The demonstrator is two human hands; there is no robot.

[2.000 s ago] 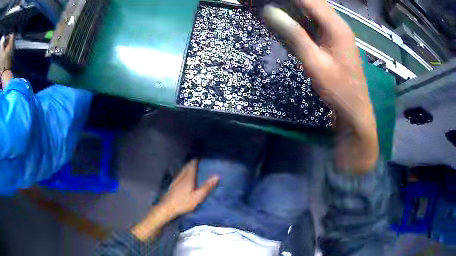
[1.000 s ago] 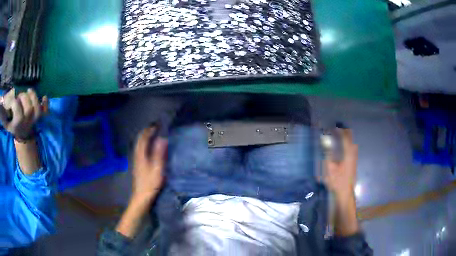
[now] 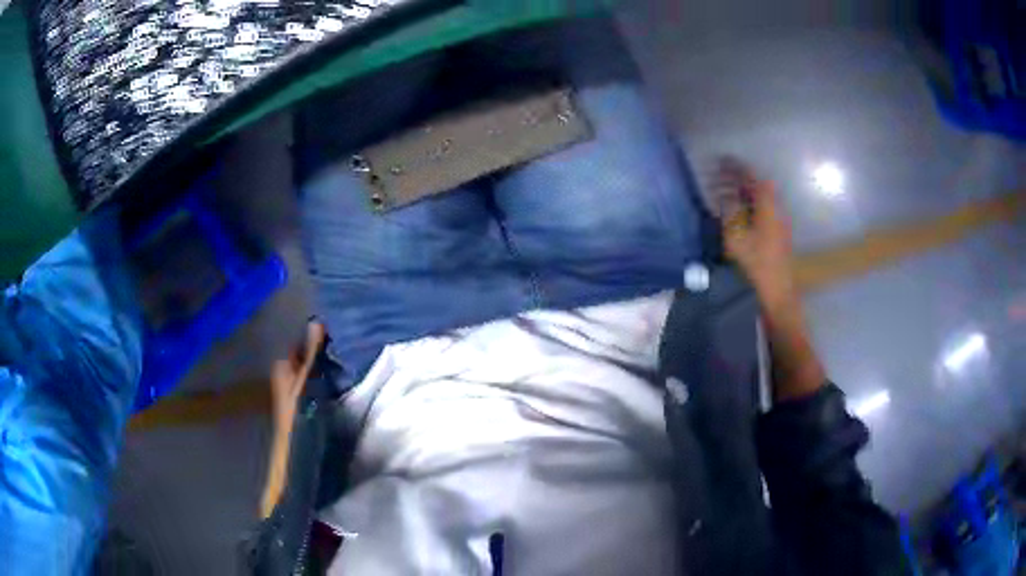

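Observation:
A flat grey-brown metal plate (image 3: pixel 473 149) with small holes or studs lies tilted across the thighs of my jeans, its right end higher in the picture. Neither hand touches it. My left hand (image 3: pixel 295 366) is small and low at the left, beside the edge of my dark jacket; its fingers are partly hidden. My right hand (image 3: pixel 752 219) is to the right of my thigh, by the jacket's other edge, and blurred. Whether either hand holds the jacket or anything else cannot be told.
The black tray of small silvery nuts (image 3: pixel 169 73) shows blurred at the upper left on the green bench (image 3: pixel 28 186). A person's blue sleeve (image 3: pixel 62 383) is at the left beside a blue stool (image 3: pixel 208 287). More blue stools or items stand at the right corners. A yellow line crosses the grey floor.
The view has swung down and right, so the tray has shifted to the upper left. The plate stays on my lap. Both hands have moved from beside my knees back towards my jacket edges.

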